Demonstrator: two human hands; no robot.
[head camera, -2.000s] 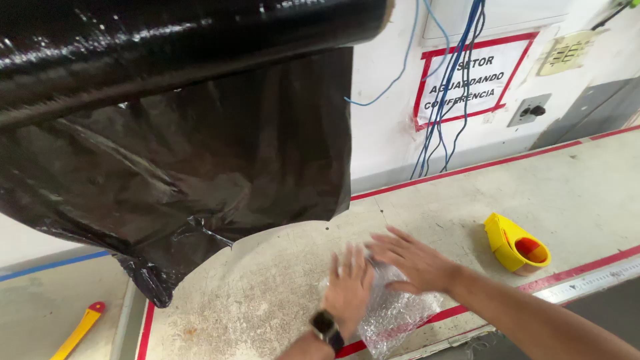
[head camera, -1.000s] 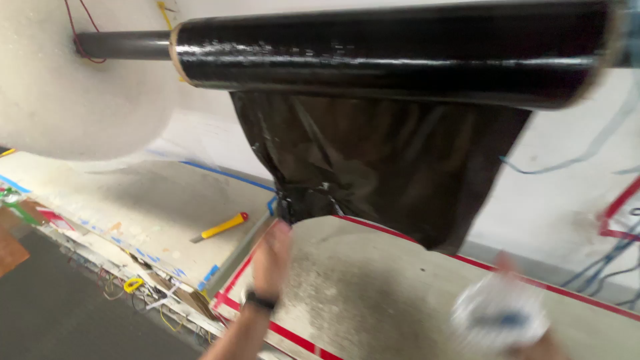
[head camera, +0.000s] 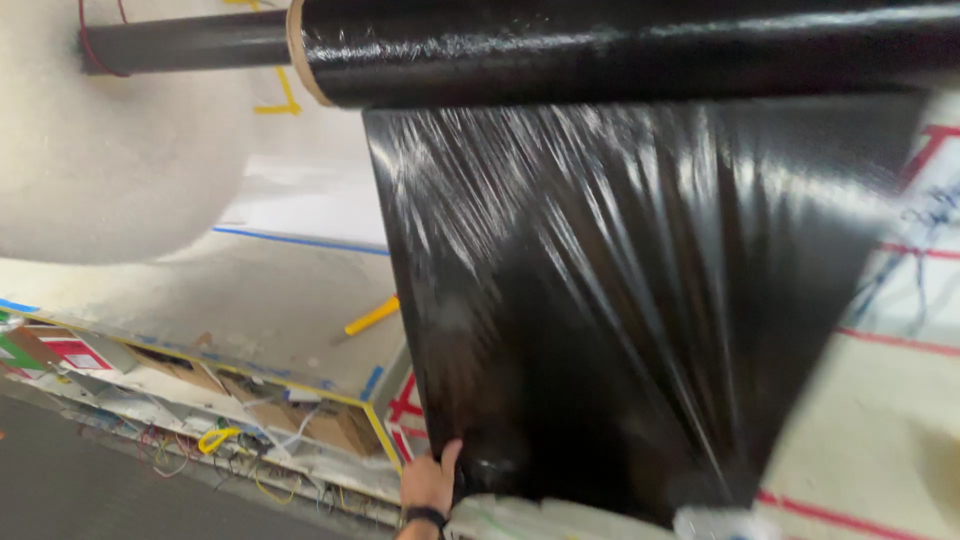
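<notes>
A wide sheet of black stretch film (head camera: 585, 322) hangs from the large black film roll (head camera: 570, 52) and is pulled taut toward me, with creases running down to its lower right corner. My left hand (head camera: 430, 480), with a dark band at the wrist, grips the film's lower left corner. At the lower right corner of the sheet a blurred bundle of clear bubble wrap (head camera: 724, 523) shows at the frame's bottom edge. My right hand is not visible there.
A big roll of bubble wrap (head camera: 112, 165) hangs at the left on a dark bar (head camera: 187, 43). A yellow-handled utility knife (head camera: 371, 316) lies on the bench (head camera: 300, 300), partly behind the film. Shelves with cardboard and loose wires (head camera: 217, 441) run below the bench.
The film's lower edge has been drawn down toward me, and the sheet is now stretched over much of the bench. My left hand has taken hold of its corner. The view has swung left.
</notes>
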